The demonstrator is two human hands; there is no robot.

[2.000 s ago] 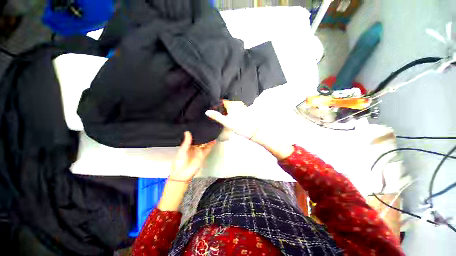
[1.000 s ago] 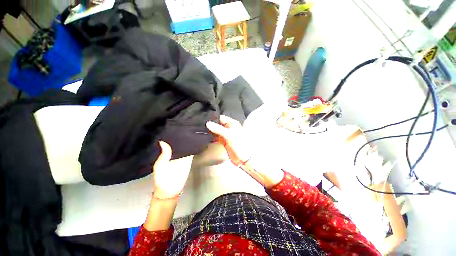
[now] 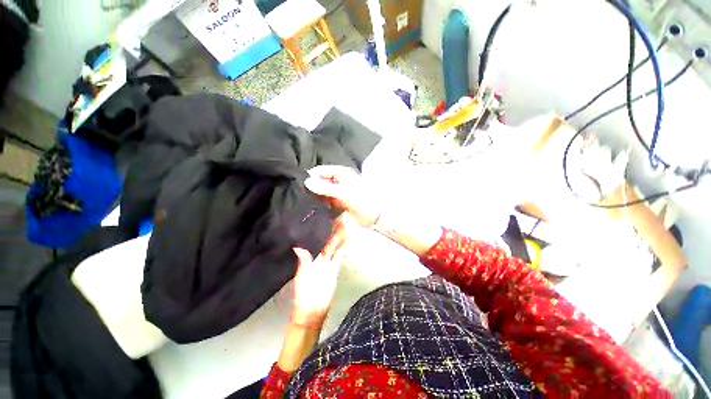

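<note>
A dark grey-black garment (image 3: pixel 226 210) lies bunched over the white pressing table (image 3: pixel 374 273), with a flat narrow end, likely a sleeve, pointing to the upper right. My right hand (image 3: pixel 335 187) pinches the garment at its right part, thumb and fingers closed on the cloth. My left hand (image 3: pixel 318 273) is at the garment's lower right edge, thumb up; its fingers reach the cloth edge, but whether they grip it is unclear. A small light mark shows on the cloth between the hands. The steam iron (image 3: pixel 456 121), with an orange handle, stands at the table's right side.
More dark cloth (image 3: pixel 62 335) hangs at the lower left beside a padded white board (image 3: pixel 121 292). A blue crate (image 3: pixel 78 187) is at left. A wooden stool (image 3: pixel 308 39) and cardboard box (image 3: pixel 394 27) are beyond the table. An open box (image 3: pixel 655 241) and hoses (image 3: pixel 631 86) are at right.
The view has turned, showing more floor and the open box. My right hand keeps its hold on the garment. My left hand has moved closer to my right hand than one second ago.
</note>
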